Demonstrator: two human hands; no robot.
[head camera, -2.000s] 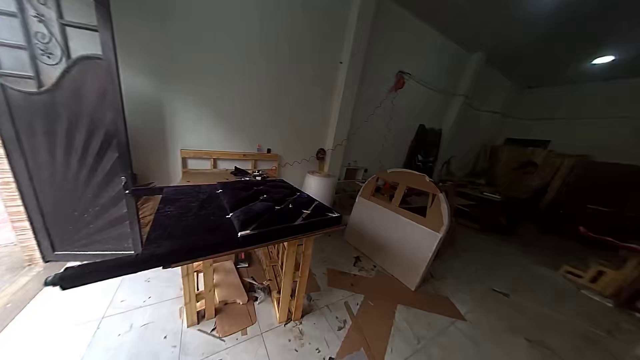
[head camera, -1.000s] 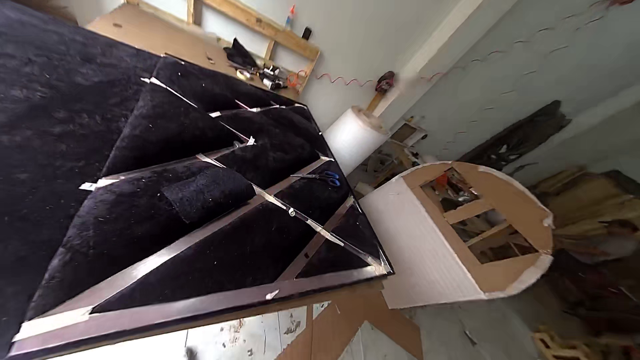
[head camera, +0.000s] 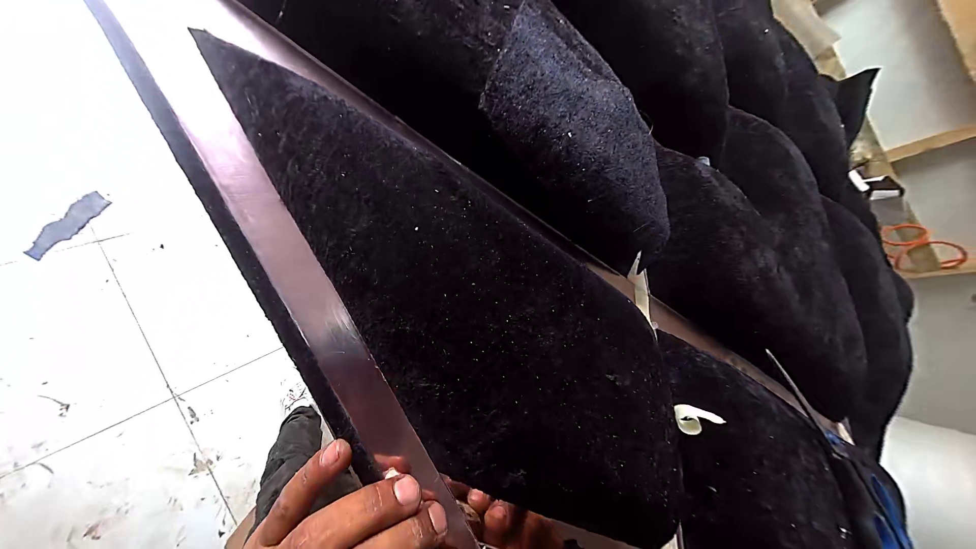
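My left hand (head camera: 358, 503) is at the bottom, its fingertips on the edge of a shiny metallic strip (head camera: 282, 267) beside a small white bit. Just right of the strip, partly hidden fingers of my right hand (head camera: 496, 518) touch the lower edge of a black plush fabric panel (head camera: 488, 328). Whether either hand grips anything is unclear. A loose fabric piece (head camera: 579, 122) lies folded above the panel. Masking tape (head camera: 642, 293) sticks up at the panel's upper right edge; a curled white bit (head camera: 698, 419) lies to its right. Scissors with blue handles (head camera: 888, 499) rest at the lower right.
White floor tiles (head camera: 137, 320) with scraps show at left, with a grey scrap (head camera: 67, 225) on them. Dark cloth (head camera: 293, 454) is below the board's edge. A wooden frame (head camera: 934, 141) and orange rings (head camera: 923, 245) stand at right, above a white roll (head camera: 930, 473).
The view has moved in close over the fabric-covered board. My hands have come into view at its edge; neither earlier frame shows them.
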